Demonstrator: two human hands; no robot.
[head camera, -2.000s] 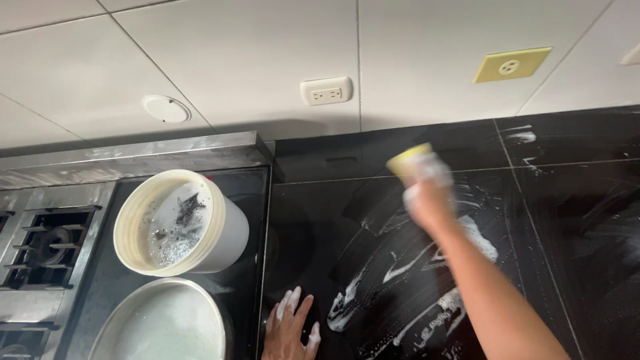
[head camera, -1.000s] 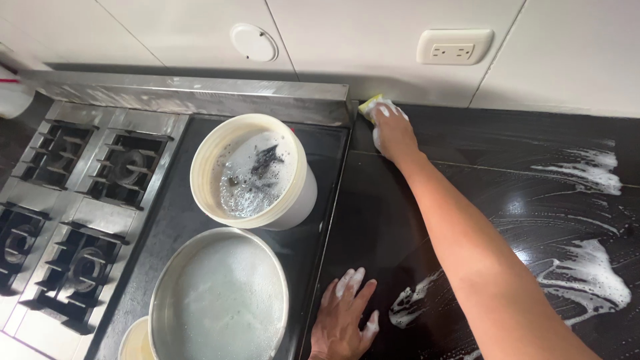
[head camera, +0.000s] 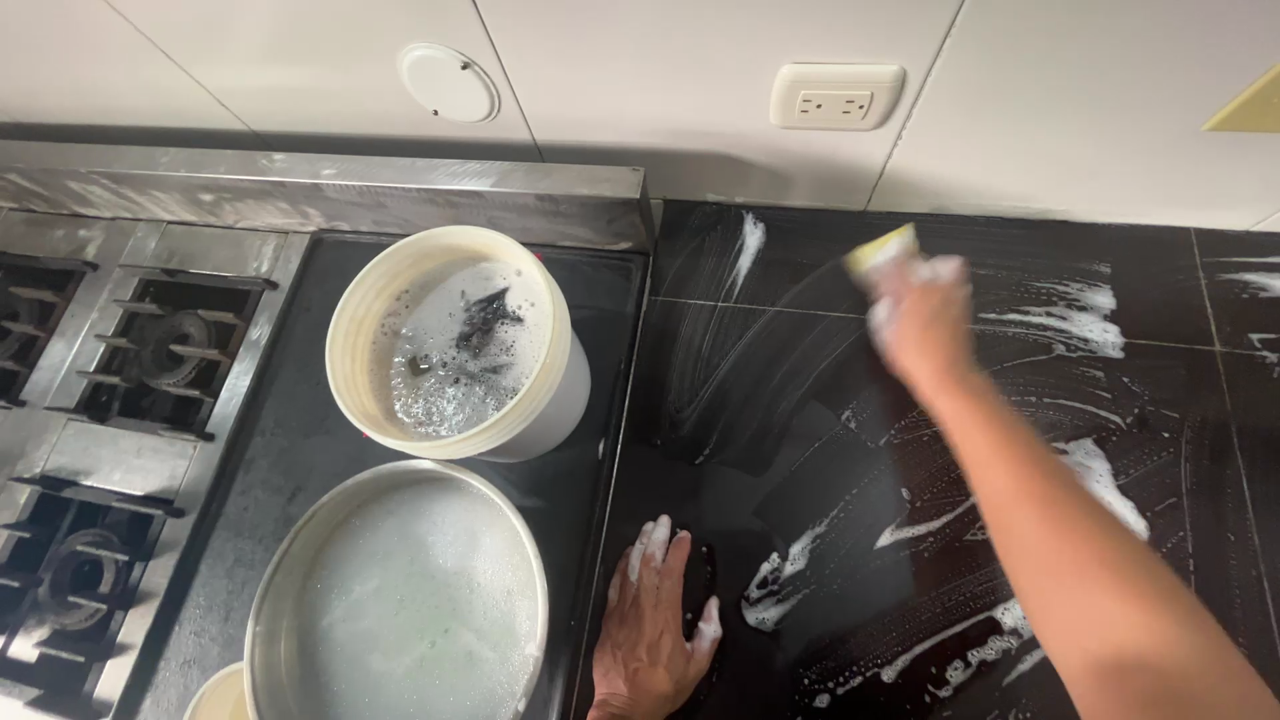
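My right hand (head camera: 920, 305), soapy and slightly blurred, grips a yellow sponge (head camera: 884, 248) against the black tiled countertop (head camera: 760, 400) near the wall. White suds streak the tiles around it. My left hand (head camera: 652, 620) rests palm down on the counter's left edge, holding nothing, its fingers spread a little and foam on the fingertips. To its left is a round metal pot (head camera: 535, 600) of cloudy, soapy water. Behind the pot, a white plastic bucket (head camera: 572, 400) holds foamy water with a dark item in it.
A steel gas stove with black burner grates (head camera: 175, 350) lies at the left, with a raised steel backguard (head camera: 450, 185) behind. A white outlet (head camera: 838, 97) and a round cover plate (head camera: 449, 83) are on the tiled wall. Part of a pale container (head camera: 218, 697) shows beside the pot.
My right hand has moved the sponge right along the back of the counter, away from the corner by the stove. Suds streaks now show near that corner. My left hand stays on the counter.
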